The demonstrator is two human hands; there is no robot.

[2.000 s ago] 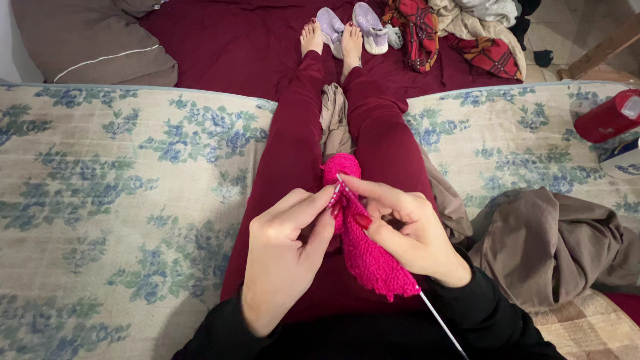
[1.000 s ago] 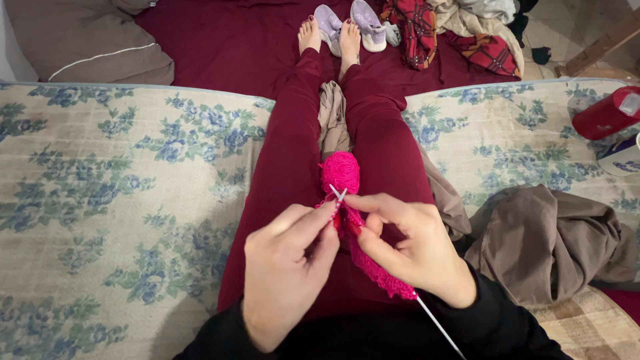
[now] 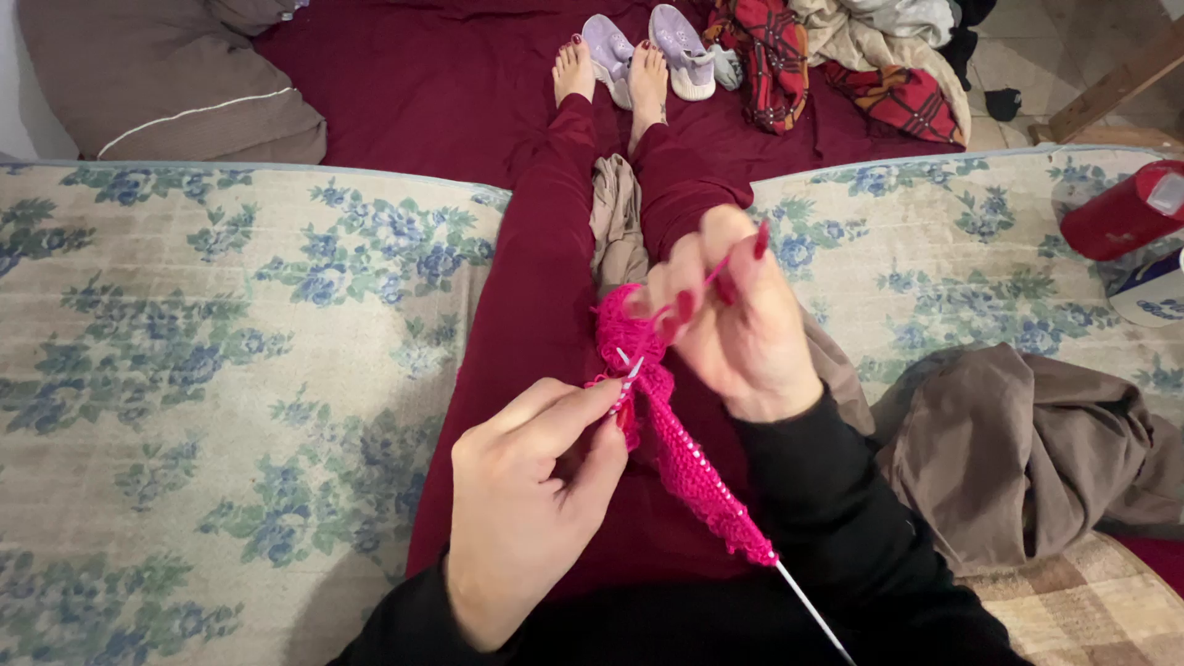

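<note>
My left hand (image 3: 541,486) pinches the crossed tips of the knitting needles, with pink stitches at its fingertips. Pink knitted fabric (image 3: 689,462) lies along a white knitting needle (image 3: 814,610), whose bare end points down to the right. Above and to the right, my right hand (image 3: 735,314) is raised off the needles with a strand of pink yarn (image 3: 717,270) held at its curled fingers. Just left of that hand, a ball of pink yarn (image 3: 624,319) rests between my legs, partly hidden behind its fingers.
I sit on a floral mattress (image 3: 361,245), legs stretched over a maroon sheet (image 3: 416,83). At the right are a red container (image 3: 1115,217), a white and blue container (image 3: 1156,291) and a bunched brown cloth (image 3: 1008,453). Lilac shoes (image 3: 680,55) lie by my feet; a pillow (image 3: 176,83) is at the upper left.
My right hand has left the needle tips and moved up and to the right, drawing out a strand of yarn. My left hand stays at the needles.
</note>
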